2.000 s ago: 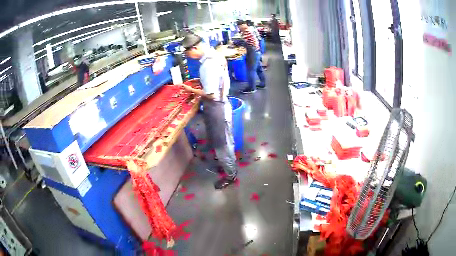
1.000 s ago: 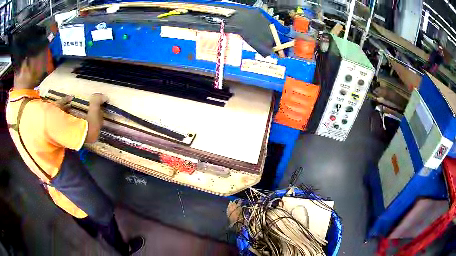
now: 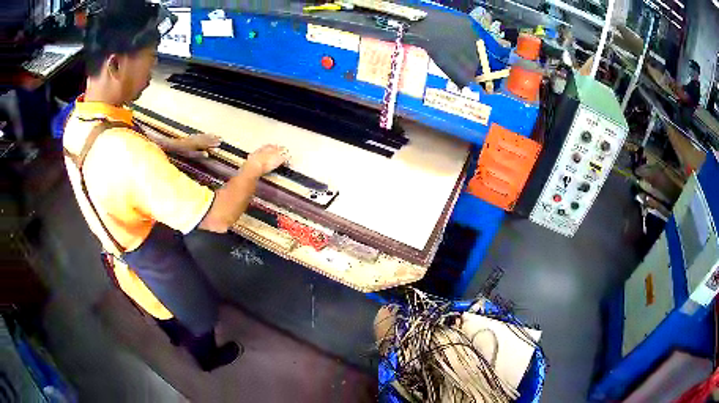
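Neither of my hands is in the picture. In front of me a person (image 3: 142, 173) in an orange shirt and dark apron stands at a blue die-cutting press (image 3: 292, 39). Both of that person's hands rest on a long narrow strip die (image 3: 303, 183) with black material along it. The die lies at the front of the cream cutting board (image 3: 410, 197). Several long black strips (image 3: 276, 102) lie behind it, near the press head.
A blue waste bin (image 3: 538, 378) full of tan and black scraps stands at the lower right. A control box (image 3: 579, 169) and an orange guard (image 3: 504, 167) are right of the press. Red pieces (image 3: 299, 231) lie on the front ledge. Another blue machine (image 3: 670, 291) stands far right.
The view has swung from a red-covered press and aisle to this press. Since one second ago, the person and press appear further right, and the person's hand is further along the die.
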